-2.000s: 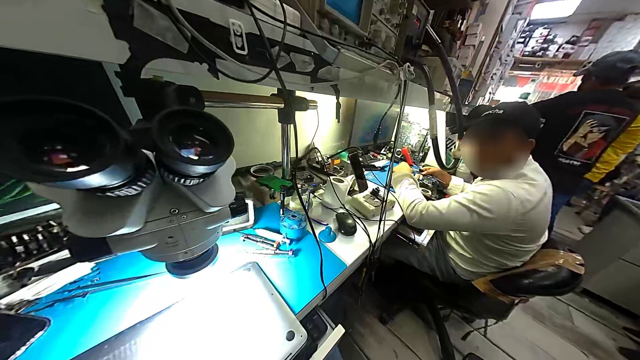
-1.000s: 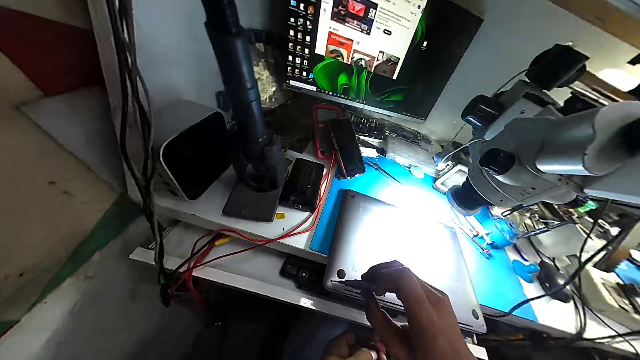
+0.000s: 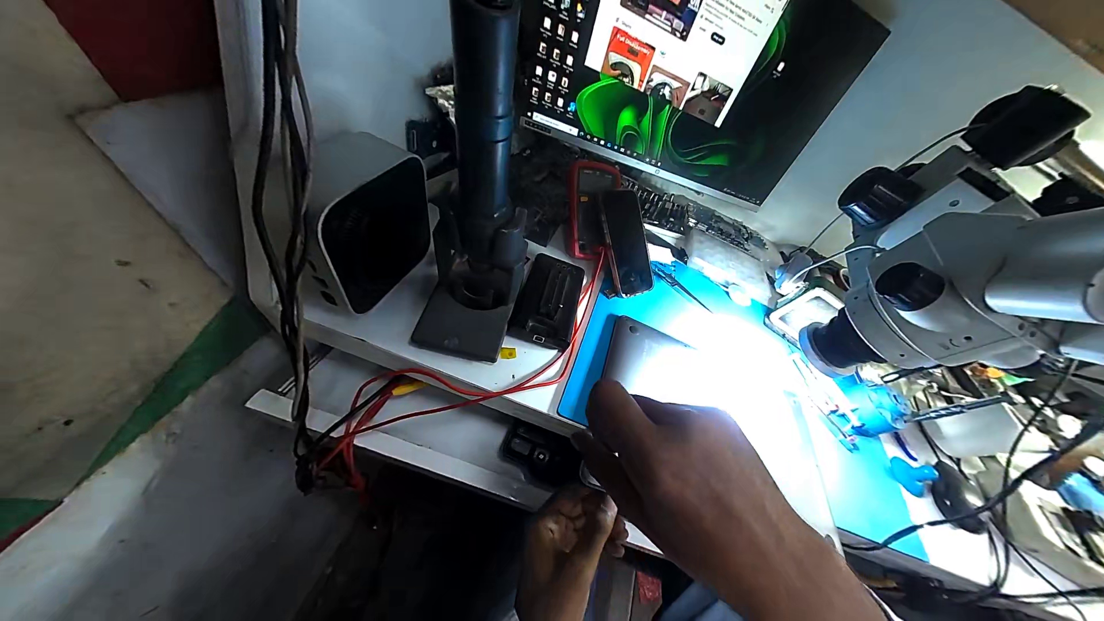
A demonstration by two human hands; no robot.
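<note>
A silver laptop (image 3: pixel 642 358) lies closed on a blue work mat (image 3: pixel 582 392), washed out by bright light on its right. My right hand (image 3: pixel 690 466) is over its near left corner, fingers bent and thumb side toward the mat's edge. Whether something small sits between those fingertips cannot be told. Below the shelf edge, my left hand (image 3: pixel 573 535) is low with its fingers curled, close under the right fingers; its grip is partly hidden. A grey microscope (image 3: pixel 914 285) hangs over the right side of the laptop.
At the left stand a boxy speaker (image 3: pixel 371 233) and a black stand (image 3: pixel 483 172), beside a black device (image 3: pixel 549 299). Red test leads (image 3: pixel 448 397) drape over the desk edge. A phone (image 3: pixel 627 241) leans on a red multimeter (image 3: pixel 586 185). Behind is a monitor (image 3: pixel 690 86); cables (image 3: pixel 975 517) cross the right.
Since one second ago, my right hand has stayed around the laptop's near left corner and shows larger. The view swung from the bench and another person to the laptop.
</note>
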